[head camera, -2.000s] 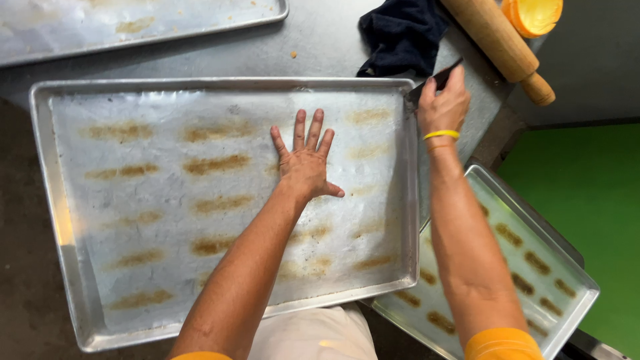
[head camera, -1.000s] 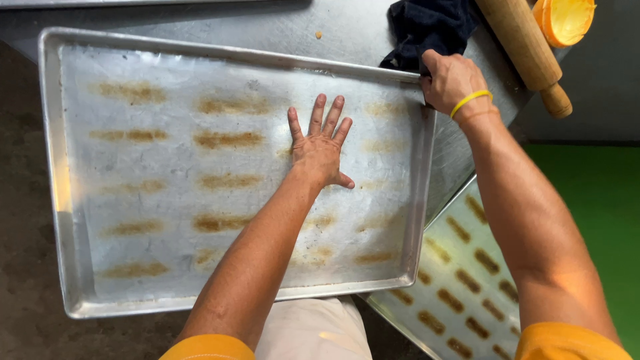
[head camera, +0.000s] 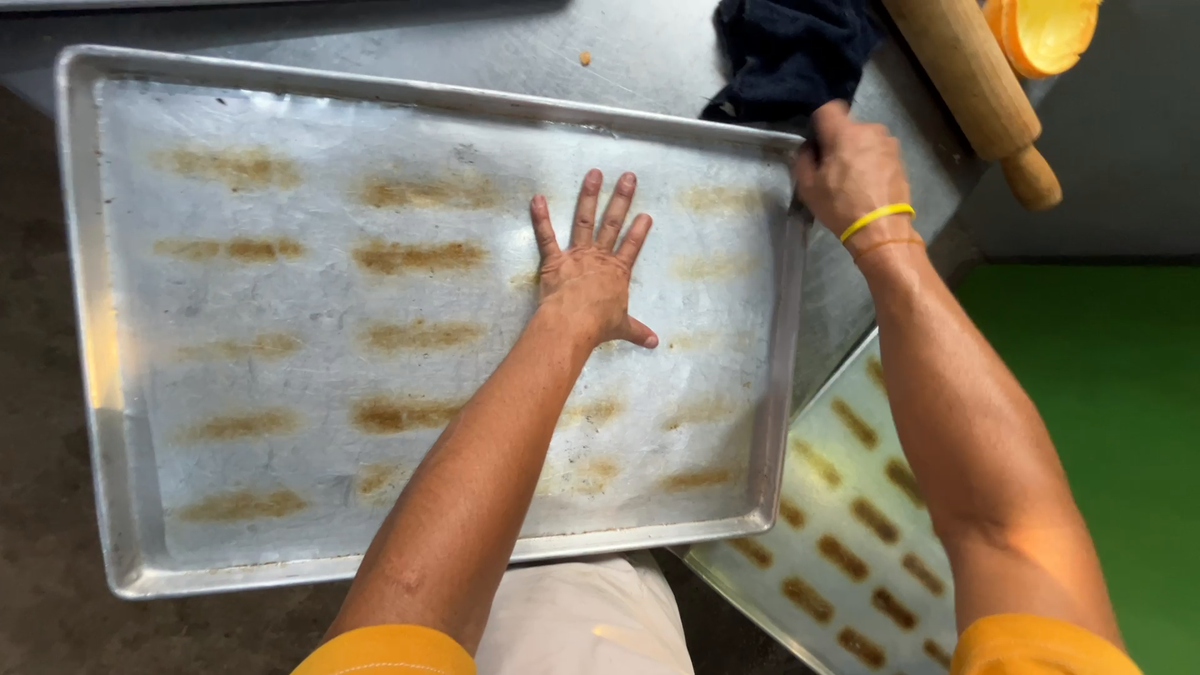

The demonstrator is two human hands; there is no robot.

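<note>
A large metal baking sheet (head camera: 225, 291) fills the left and middle of the view, its lined or filmed surface marked with rows of brown oblong stains. My left hand (head camera: 591, 272) lies flat on it, right of the middle, with spread fingers and nothing gripped. At the sheet's top right corner, my right hand (head camera: 853, 169) is closed around a small dark tool, mostly hidden by the fingers; its exact kind cannot be told. A crumpled dark blue cloth (head camera: 792, 56) lies just above this hand.
Under the sheet is a metal worktable (head camera: 647, 47). A wooden rolling pin (head camera: 975, 80) and an orange container (head camera: 1045, 33) are at the upper right. A second stained baking sheet (head camera: 834, 525) sits lower right, partly behind my right arm. Another tray edge (head camera: 281, 5) shows at the top left.
The large sheet has tilted, its right side now lower relative to its left. My right hand stays around its top right corner; the dark tool showed more plainly two seconds ago. The left hand remains spread.
</note>
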